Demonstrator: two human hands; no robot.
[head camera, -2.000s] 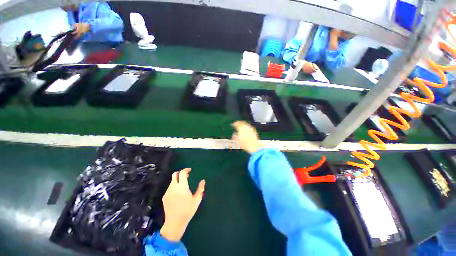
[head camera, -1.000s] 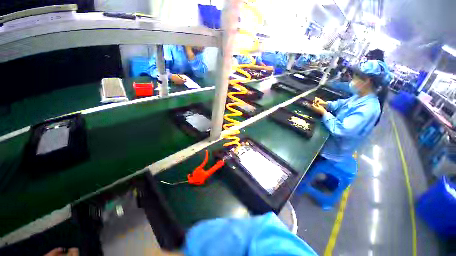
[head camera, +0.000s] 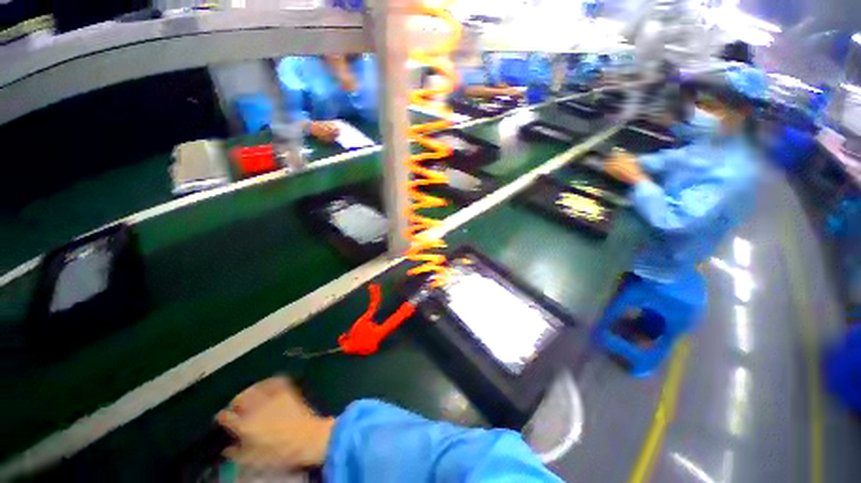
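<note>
My right hand (head camera: 274, 423), in a blue sleeve, is at the bottom of the view, fingers bent down over the edge of a dark unit (head camera: 225, 470). That unit is mostly cut off by the lower edge and blurred; whether my fingers grip anything is hidden. My left hand is out of view. The red-orange air blow gun (head camera: 363, 332) lies on the green bench beyond my hand, its thin nozzle to the left. A tablet (head camera: 500, 316) with a bright white area sits in its black foam tray right of the gun.
A metal post (head camera: 392, 141) and coiled orange hose (head camera: 430, 160) stand behind the gun. More tablets in black trays (head camera: 80, 281) lie on the green conveyor beyond the whitish strip (head camera: 236, 344). A worker in blue (head camera: 699, 193) sits at the right beside a blue stool (head camera: 651, 321).
The view has swung right from the heaped parts tray. The tablet that showed at the lower left a second ago is now mostly out of view; my right hand shows over a dark unit there.
</note>
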